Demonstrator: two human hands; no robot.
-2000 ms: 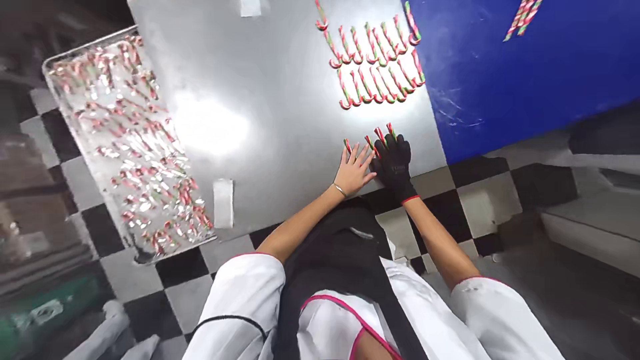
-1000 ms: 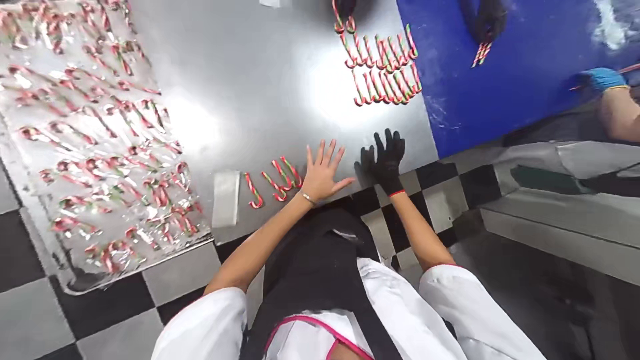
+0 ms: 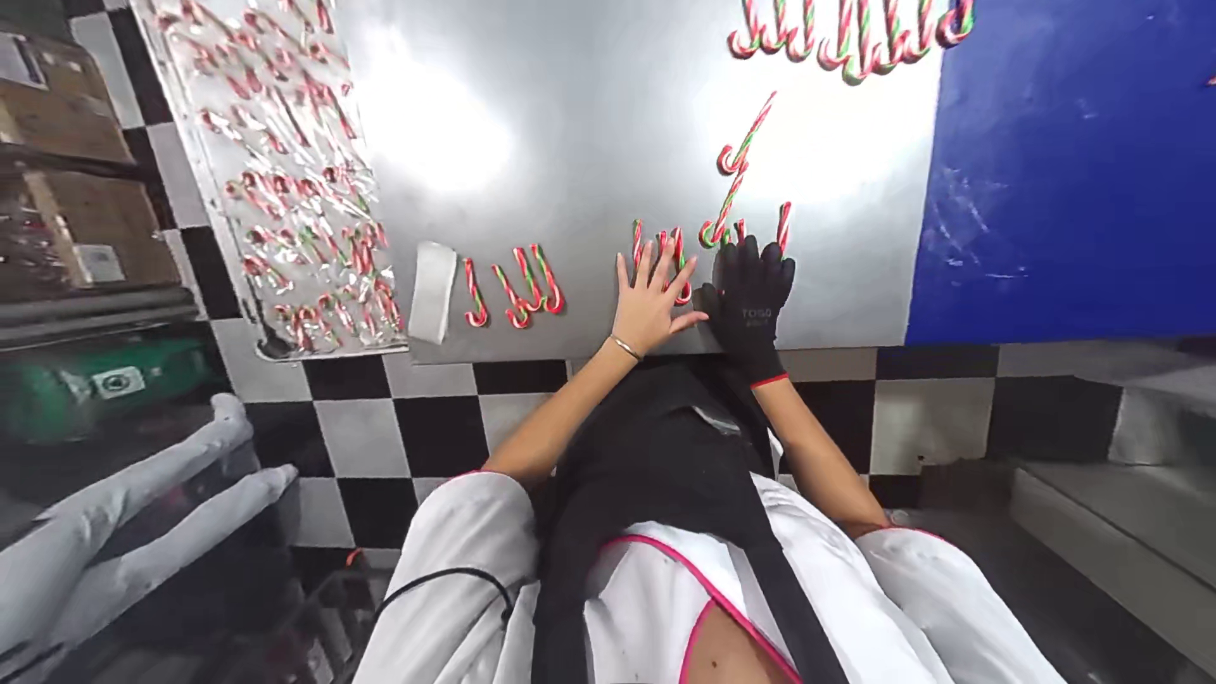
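My bare left hand [image 3: 654, 302] lies flat with spread fingers over several red, white and green candy canes [image 3: 681, 249] at the metal tabletop's near edge. Beside it, my right hand [image 3: 752, 294], in a black glove, rests palm down on more canes, and one cane tip [image 3: 784, 224] pokes out past its fingers. Neither hand grips anything that I can see. Just beyond the glove, two canes [image 3: 734, 195] lie end to end. A small group of canes [image 3: 528, 281] sits to the left. A row of canes [image 3: 860, 43] spans the upper right.
A metal tray [image 3: 214, 204] with many clear-wrapped canes is at the left. A white strip [image 3: 433, 292] lies beside it on the metal tabletop [image 3: 589, 114]. The blue surface [image 3: 1073, 190] adjoins on the right. Cardboard boxes [image 3: 85, 209] and a person's pale-clothed legs [image 3: 142, 503] are at far left.
The left hand has moved from beside the left group of canes to canes farther right. Canes now lie under and beyond the gloved hand, where bare metal showed a second ago.
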